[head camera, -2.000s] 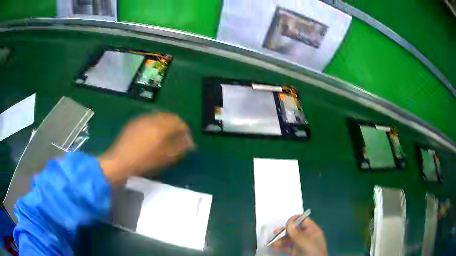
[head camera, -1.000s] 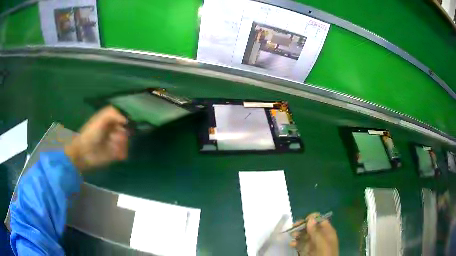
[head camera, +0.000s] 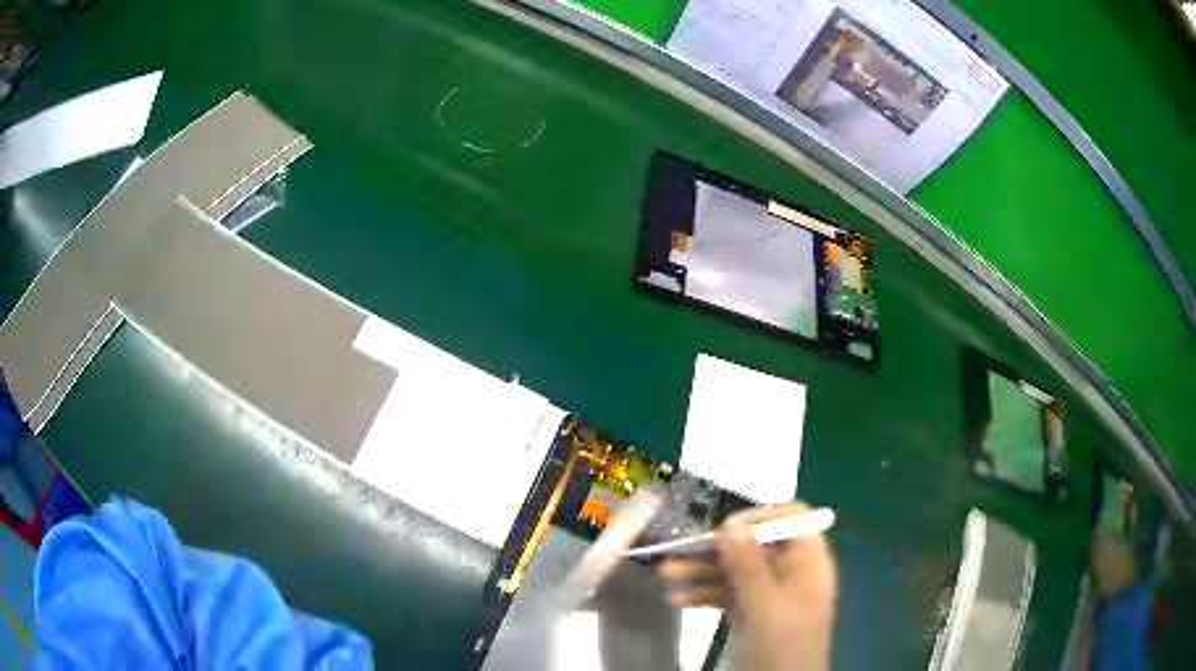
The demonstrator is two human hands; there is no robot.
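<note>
A tablet assembly (head camera: 531,551) lies close in front of me at the bottom centre, cut off by the lower edge. Its board end, with chips and orange-gold patches, faces away from me. My right hand (head camera: 761,590) holds white-looking tweezers (head camera: 774,527) over the board. The tweezers point left. A blurred pale strip (head camera: 610,551) is at their tip; whether they grip it is unclear. My left sleeve (head camera: 177,603) is at the lower left, and my left hand is out of the picture.
Another tablet (head camera: 754,256) lies farther back, with more to the right. Grey-white liner sheets (head camera: 262,308) stretch across the left. A white sheet (head camera: 745,426) lies behind my right hand. A green partition (head camera: 1076,144) holds an instruction sheet. Another person's hand (head camera: 1115,564) is at the right edge.
The tablet my left hand was at now lies in front of me. My left hand has left the picture. My right hand with the tweezers is now over the board. The view has turned.
</note>
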